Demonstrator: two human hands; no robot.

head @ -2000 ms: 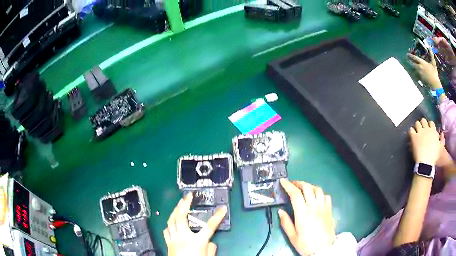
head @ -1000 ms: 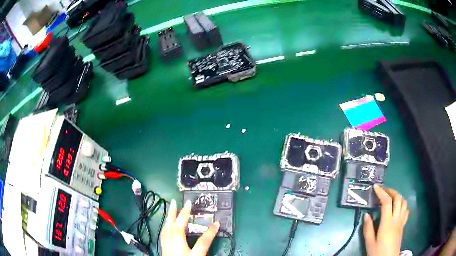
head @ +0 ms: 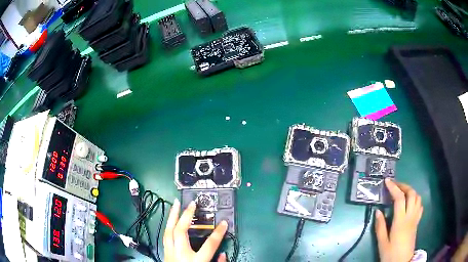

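Three trail cameras lie opened flat on the green bench. The left camera (head: 208, 169) has a dark screen with an orange line. My left hand (head: 192, 238) rests on its grey half, fingers spread on both sides of the screen. The middle camera (head: 316, 148) has no hand on it. The right camera (head: 376, 137) has my right hand (head: 400, 220) at its lower right side, the index finger touching its edge beside the screen. Black leads run from the lower ends of the middle and right cameras.
Power supplies (head: 77, 158) with red digits and clipped leads (head: 110, 175) stand at left. An open circuit-board housing (head: 228, 51) lies farther back, near black stacked trays (head: 115, 38). A colour card (head: 373, 101) lies behind the right camera. A black foam tray (head: 436, 102) is at far right.
The view has swung left since the first frame. My left hand is now on the leftmost camera instead of the middle one. Its screen has changed from pale to dark with an orange line.
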